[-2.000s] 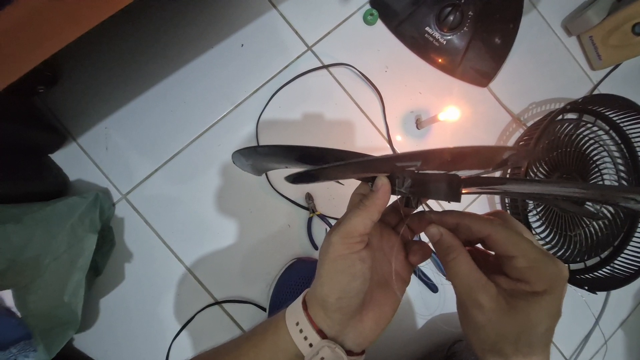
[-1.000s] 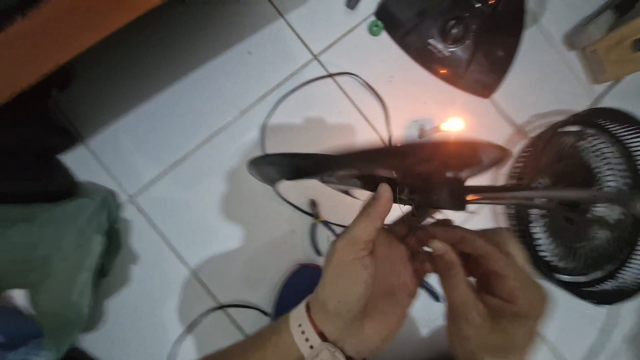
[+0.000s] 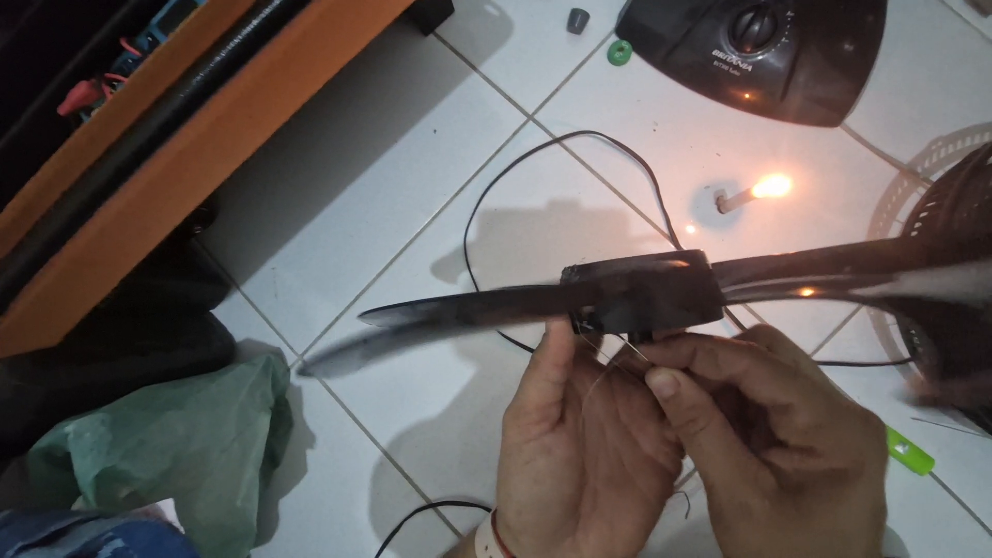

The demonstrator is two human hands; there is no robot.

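Observation:
A black plastic fan motor housing (image 3: 659, 283) lies across the middle of the view, with dark fan blades (image 3: 480, 306) reaching left and a black stem (image 3: 821, 271) running right. My left hand (image 3: 581, 457), wearing a pale watch band, is palm up beneath the housing, its thumb against the lower left edge. Between thumb and forefinger, my right hand (image 3: 744, 426) pinches a thin strand of wire (image 3: 635, 349) just below the housing. Several fine strands cross over the left palm. The left fingertips are partly hidden behind the housing.
A lit candle (image 3: 736, 200) burns on the tiled floor beyond the housing. Further off are a black fan base (image 3: 759, 62) and a green ring (image 3: 619, 53). A black cord (image 3: 470, 225) loops behind. Orange-edged furniture (image 3: 232, 147) and a green plastic bag (image 3: 170, 442) are left, a black fan grille (image 3: 953, 201) right.
The blades have turned and now reach mainly to the left; earlier they also extended right over the housing. Both hands stay under the housing. The view has shifted, showing more of the orange-edged furniture.

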